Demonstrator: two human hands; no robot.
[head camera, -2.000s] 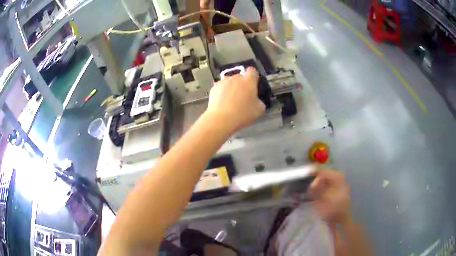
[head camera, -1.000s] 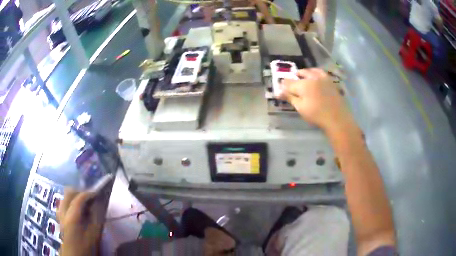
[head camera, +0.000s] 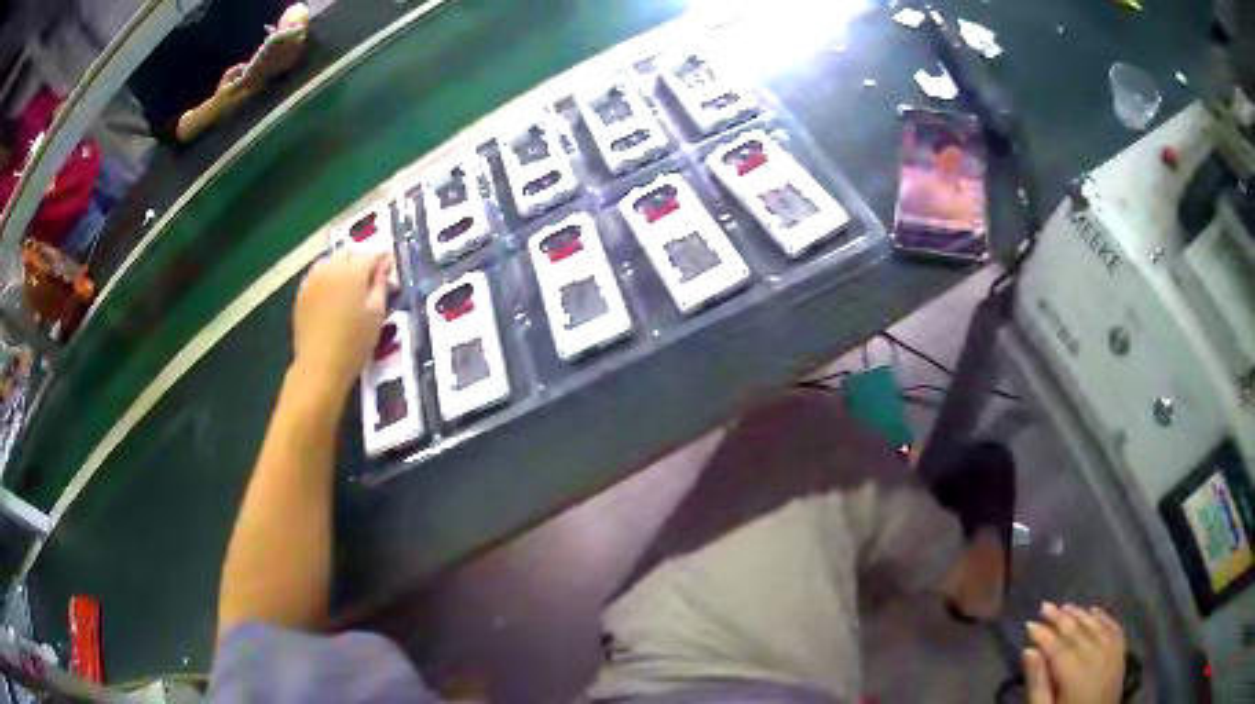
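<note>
A clear blister tray (head camera: 647, 327) lies on the green bench with two rows of white device housings (head camera: 580, 286), several showing red patches and dark squares. My left hand (head camera: 341, 305) is at the tray's far left end, its fingers on a white housing (head camera: 368, 234) in the back row. The fingers partly cover that housing. My right hand (head camera: 1078, 657) is low at the right, cut by the lower edge, with its fingers extended and no held part visible.
A smartphone (head camera: 941, 186) lies right of the tray. White scraps (head camera: 936, 83) and a clear plastic cup (head camera: 1135, 96) are behind it. The MEEKE machine (head camera: 1101, 296) and touchscreen (head camera: 1214, 525) stand at right. Another person's hand (head camera: 282, 44) shows at upper left. A red object (head camera: 86, 638) lies lower left.
The view has swung left from the machine to the tray. My left hand has moved to the tray's housings. My right hand has left the right fixture and is now low beside the machine.
</note>
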